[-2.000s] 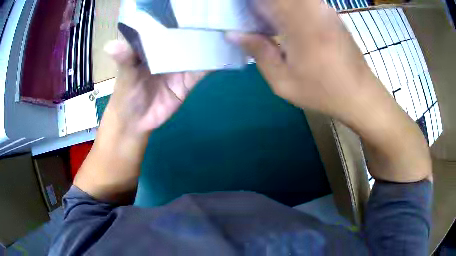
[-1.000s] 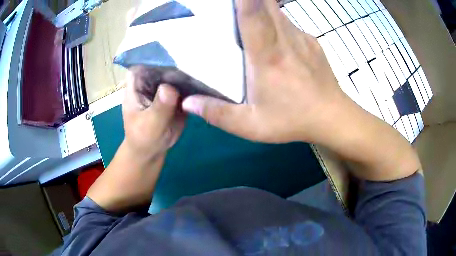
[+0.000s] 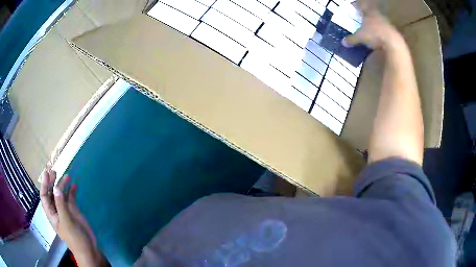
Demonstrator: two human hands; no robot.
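The shipping carton lies open in front of me and to the right. It holds tight rows of white product boxes with thin dark gaps. My right hand reaches into its far right part, slightly blurred, with thumb and fingers on a dark-faced product box. This box lies at a slant over the rows near the right wall. My left hand is at the lower left, empty, fingers apart, near the pale edge of the green work surface.
A creased cardboard sheet lies at the left beyond the green surface. Dark and white stripes of stacked boxes and the dark red curtain are at the left edge. A carton flap stands out at the right.
The view has turned right to the carton. Both hands held a glossy white-sided box over the green surface; my left hand has let go, and my right hand has moved into the carton with a box.
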